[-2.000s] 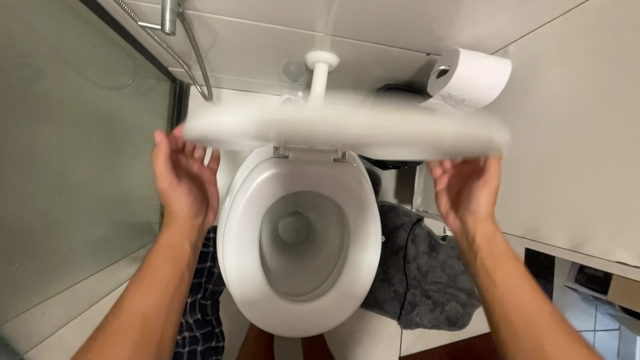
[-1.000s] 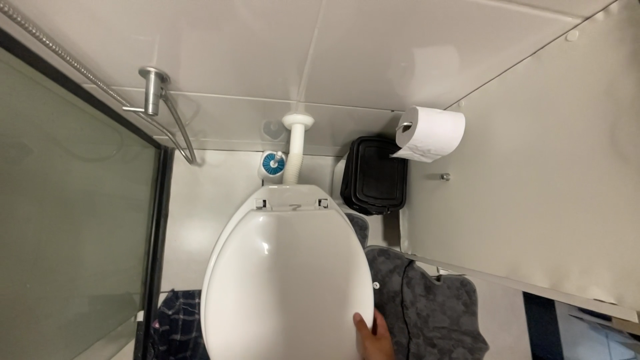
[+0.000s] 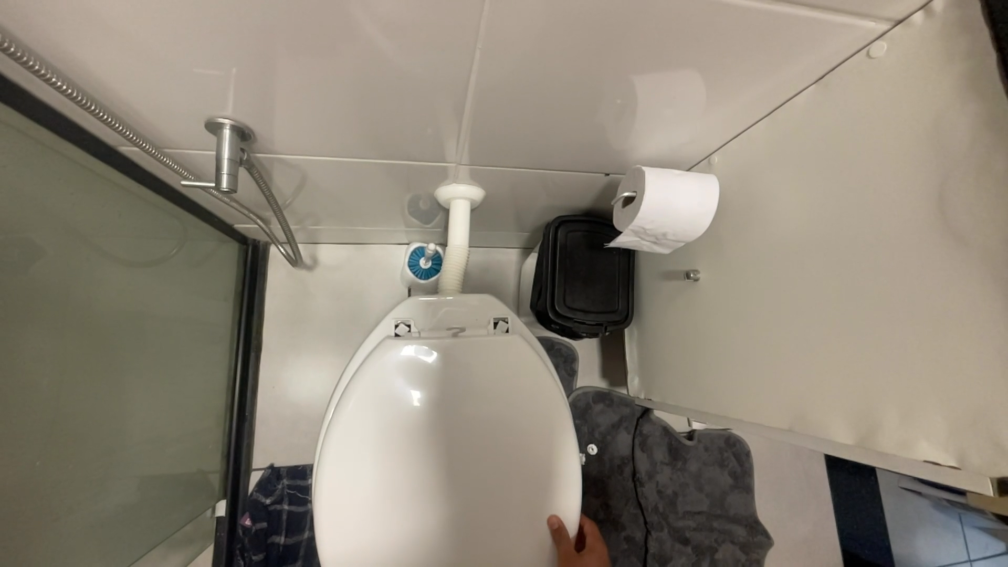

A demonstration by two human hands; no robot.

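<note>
A white toilet lid (image 3: 449, 457) lies down over the toilet bowl, set slightly to the right so that the bowl's rim (image 3: 346, 378) shows along its left side. Two hinge fittings are visible at the back, the right one (image 3: 502, 325) uncovered like the left. My right hand (image 3: 581, 543) is at the lid's lower right edge, the thumb on top and the fingers beside or under the rim; only part of this hand shows. My left hand is out of view.
Behind the toilet stand a toilet brush in its holder (image 3: 425, 262) and a white flush pipe (image 3: 458, 236). A black lidded bin (image 3: 587, 276) sits below a toilet paper roll (image 3: 669, 209). Grey mats (image 3: 693, 488) lie right, checked cloth (image 3: 279, 512) left, beside a glass shower panel (image 3: 118, 331).
Two seconds ago both hands held the raised lid or seat above the open bowl. It now lies down over the bowl, and my left hand has left the view.
</note>
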